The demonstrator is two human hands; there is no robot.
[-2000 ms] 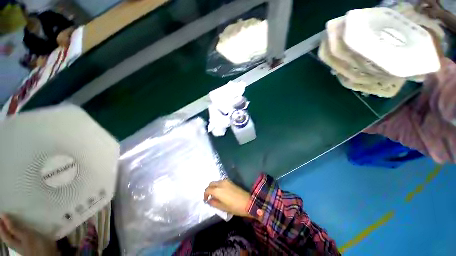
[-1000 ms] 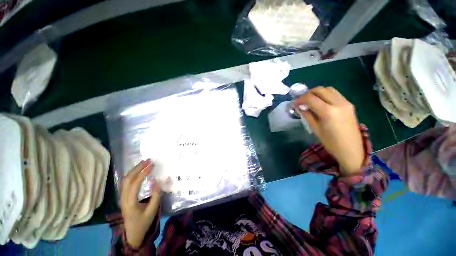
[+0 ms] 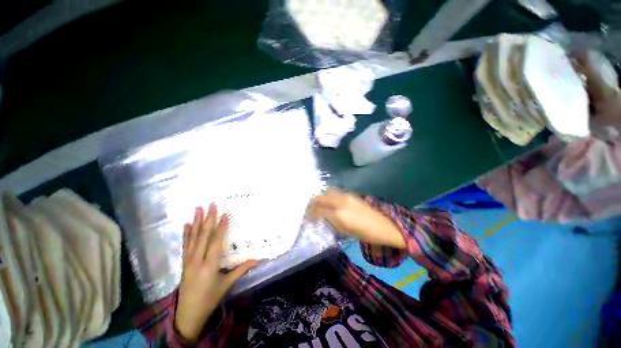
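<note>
A white hexagonal panel (image 3: 265,170), washed out by glare, lies printed face up on clear poly bags (image 3: 146,234). Faint grey lettering and small icons show on it. My left hand (image 3: 208,268) rests flat on its lower left part, fingers spread. My right hand (image 3: 351,216) is at its right edge, blurred, with the fingertips bent together; I cannot tell whether they hold a wipe. A whitish bottle (image 3: 370,144) with a round metallic top stands right of the bags, its lid flipped open.
Crumpled white wipes (image 3: 340,102) lie left of the bottle. Stacked panels (image 3: 61,265) lean at the left edge, and another stack (image 3: 507,85) stands upper right beside a person's pink sleeve (image 3: 538,180). A bagged panel (image 3: 338,24) lies on the dark belt beyond the metal rail (image 3: 65,158).
My right hand has left the bottle and moved to the panel's right edge. My left hand has stayed on the panel, now laid flatter. The view has shifted slightly.
</note>
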